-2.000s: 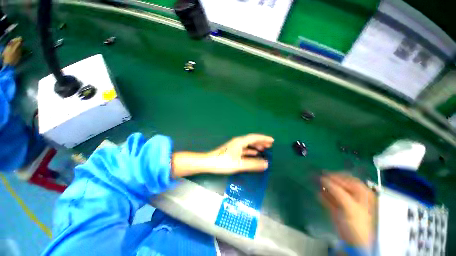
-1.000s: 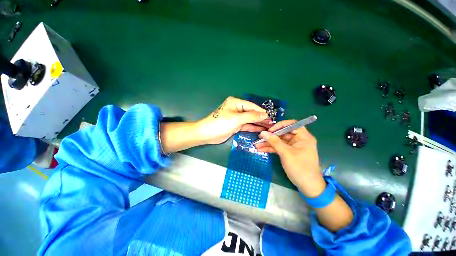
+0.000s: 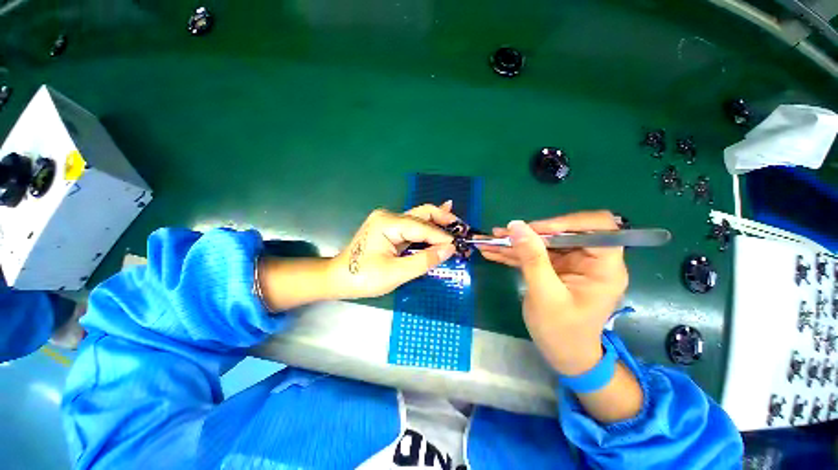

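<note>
My left hand holds a small black legged part between thumb and fingers, above the dark-blue work pad. My right hand holds silver tweezers almost level, and their tips meet the small part at my left fingertips. The fingers partly cover the part, so its details are hidden. The blue pad lies under the hands and its dotted near end rests over the metal bench edge.
Black round units lie beyond the hands and at right. Loose legged parts cluster at right, near a white tray with rows of parts, a crumpled white cloth and a dark-blue pad. A white box stands left.
Since one second ago the view has shifted. The tweezers have turned from slanted to nearly level, with their tips now at the part. Two seconds ago the hands were apart.
</note>
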